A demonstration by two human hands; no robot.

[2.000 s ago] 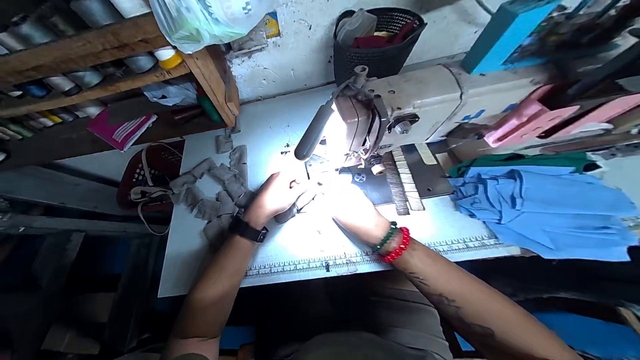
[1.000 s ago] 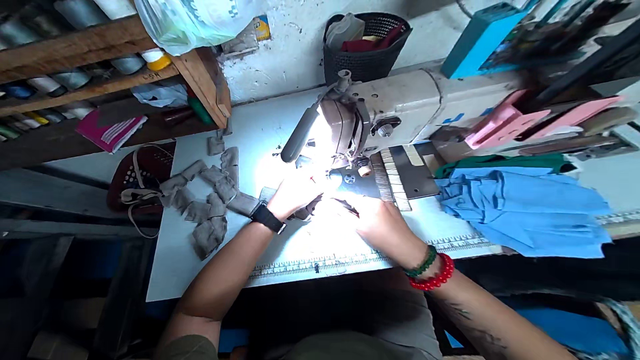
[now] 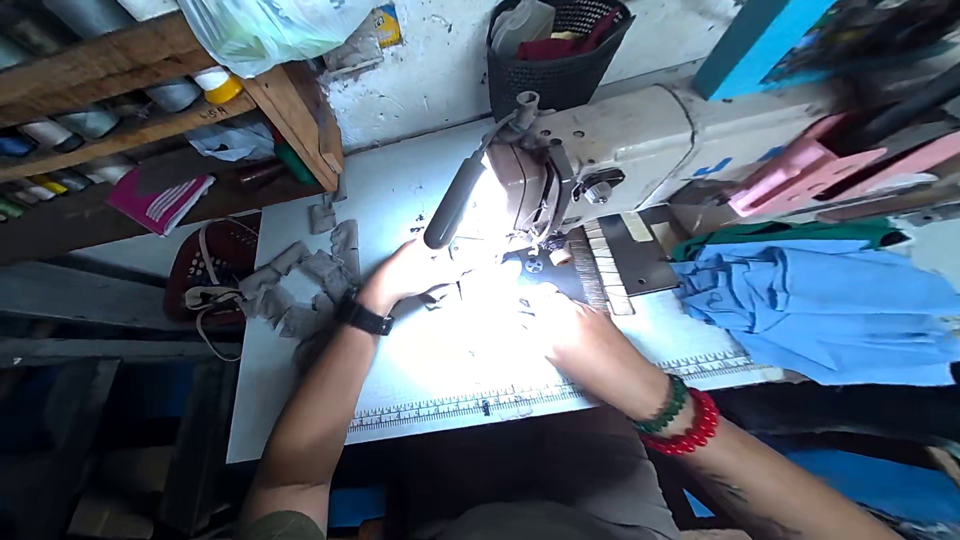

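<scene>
A sewing machine (image 3: 600, 150) stands on the white table, its bright lamp (image 3: 454, 202) washing out the area about the needle. My left hand (image 3: 409, 277), with a black watch at the wrist, lies left of the needle at a strip of grey fabric (image 3: 436, 294); its fingertips are lost in glare. My right hand (image 3: 570, 322), below and right of the needle, is overexposed at the fingers, and its grip cannot be made out. Green and red bead bracelets circle that wrist. A chain of small grey fabric pieces (image 3: 300, 289) lies left of my left hand.
Blue fabric (image 3: 825, 300) and green fabric (image 3: 795, 232) lie at the right. A measuring tape (image 3: 465, 405) runs along the table's front edge. Behind the machine stands a black basket (image 3: 555, 82). Thread spools (image 3: 219, 84) fill the wooden shelf, with a maroon basket (image 3: 214, 262) below.
Compared with a second ago, my left hand sits farther left of the needle and the gap between my hands is wider. The grey pieces remain at the left.
</scene>
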